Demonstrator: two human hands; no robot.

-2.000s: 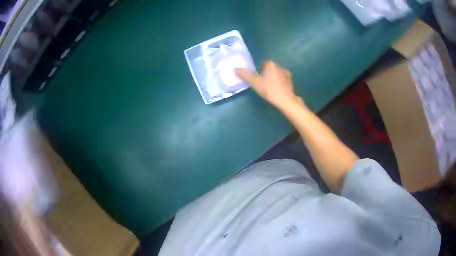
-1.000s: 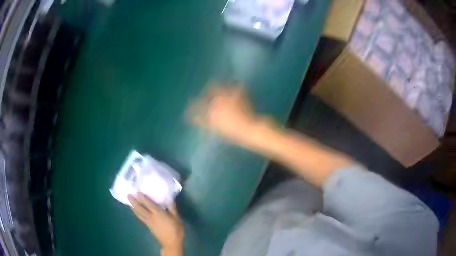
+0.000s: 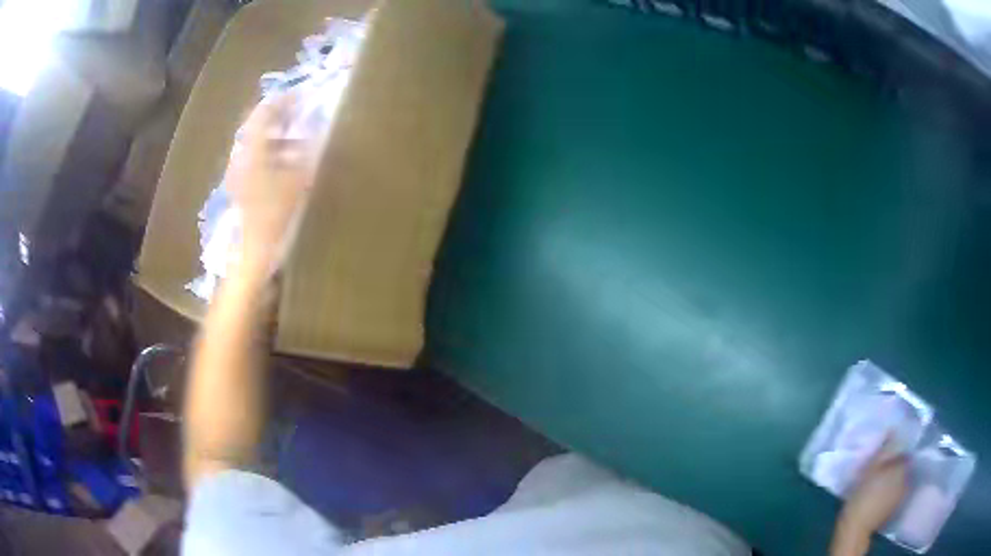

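Note:
A shallow clear-white tray (image 3: 831, 440) lies on the green bench at the lower right. It holds crumpled clear-white bagging, with a pinkish patch at its near right. My right hand (image 3: 878, 489) is at the tray's near edge, its fingers curled over it. My left hand (image 3: 270, 163) is blurred and inside the open brown carton at the upper left, over a heap of small white packets (image 3: 223, 244). Its fingers are partly lost in the blur, and I cannot tell whether it grips a packet.
The carton's tall brown flap (image 3: 380, 206) stands between the heap and the green bench top (image 3: 652, 250). A dark rail runs along the bench's far edge. Blue crates (image 3: 33, 434), a metal tube frame and loose boxes are at the far left. A blue-purple surface lies below the bench.
The view has swung left, bringing in the carton of loose packets. My left hand has gone from the tray into that carton. My right hand, empty over the bench before, is now at the tray.

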